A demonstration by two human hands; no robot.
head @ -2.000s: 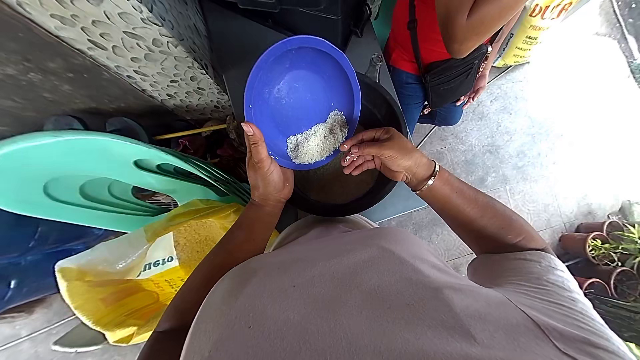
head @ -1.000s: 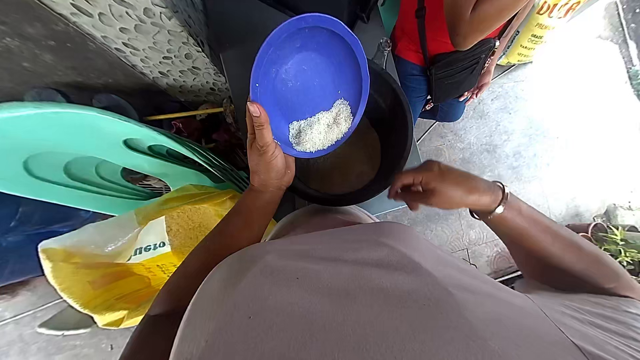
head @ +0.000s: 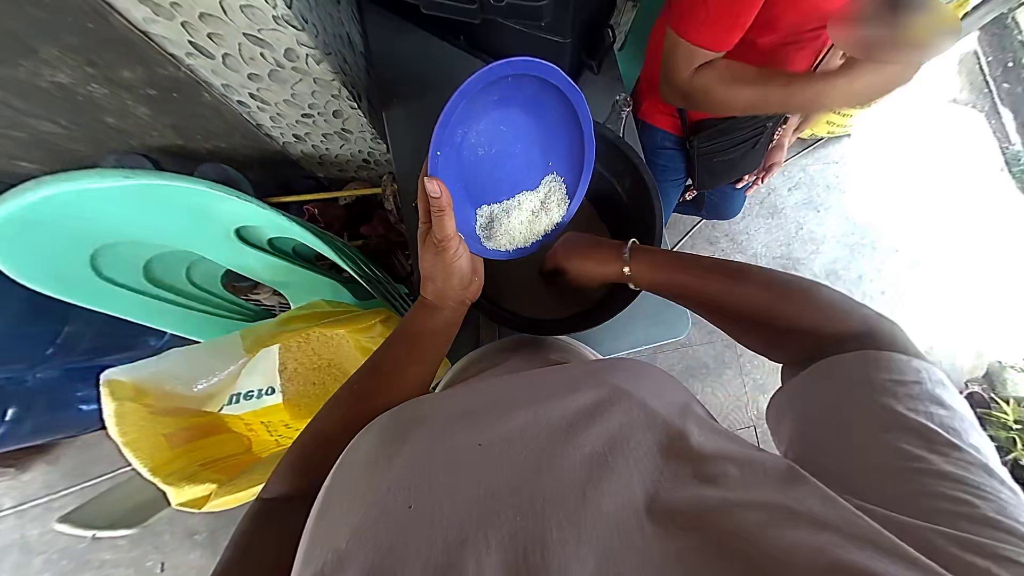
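Note:
My left hand (head: 448, 244) grips the rim of a round blue plastic plate (head: 508, 120), its thumb on the near left edge. The plate is tilted, and a small heap of white grains (head: 524, 214), which look like rice, lies at its lower side. Below and behind it stands a round black tub (head: 650, 200) with something brownish inside. My right hand (head: 586, 261), a bracelet at its wrist, is down in the tub, close to the plate's lower right edge. Its fingertips are in shadow and partly hidden, so whether they hold anything does not show.
At the left are stacked mint-green plastic chairs (head: 184, 216) and an open yellow and white sack (head: 240, 424) of yellowish grains. A person in a red shirt (head: 768, 40) with a black bag (head: 732, 156) is beside the tub at upper right. Potted plants (head: 1004, 424) stand far right.
My right hand has gone from the plate's edge, out to the right of the tub, and then down into it. My left hand still holds the plate. The other person's arm is now raised across.

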